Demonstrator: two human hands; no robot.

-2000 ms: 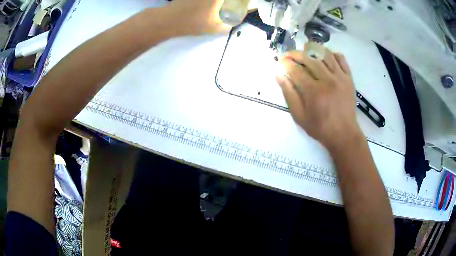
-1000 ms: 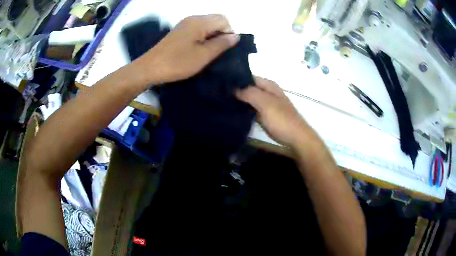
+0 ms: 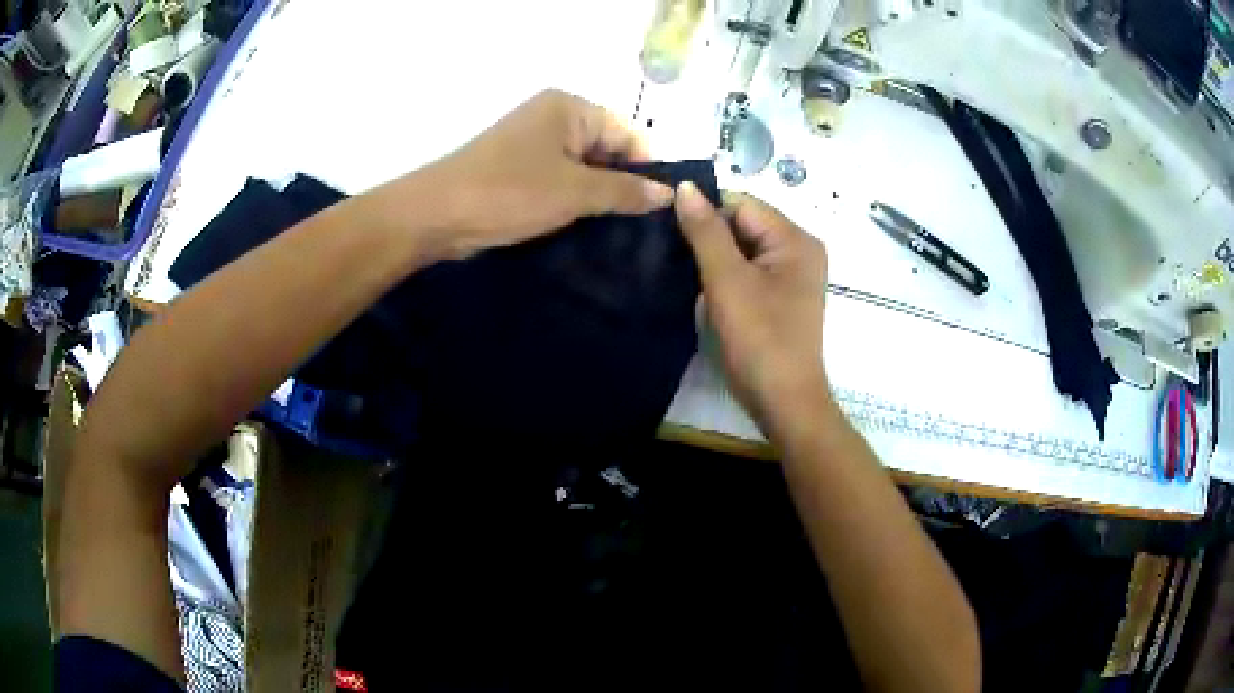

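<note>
A black garment piece (image 3: 555,325) lies over the table's front edge and hangs towards the lap, with a part spread to the left under my left forearm. My left hand (image 3: 575,169) pinches its top edge between thumb and fingers. My right hand (image 3: 758,278) pinches the same edge at its right corner, thumb close to my left thumb. The edge is just in front of the presser foot and needle area (image 3: 738,115), not under it. The fingers hide part of the edge.
The white machine head (image 3: 1001,95) stands at the upper right. Black and silver snips (image 3: 930,249) lie right of my right hand. Dark fabric strips (image 3: 1029,244) lie further right, near a red and blue ring-shaped item (image 3: 1175,431). A blue-purple basket (image 3: 169,176) with cones is at left, a cardboard box (image 3: 291,582) below.
The garment, first at the needle, came off it towards me. Since a second ago both hands have moved together at its top edge, and its left part has spread out on the table.
</note>
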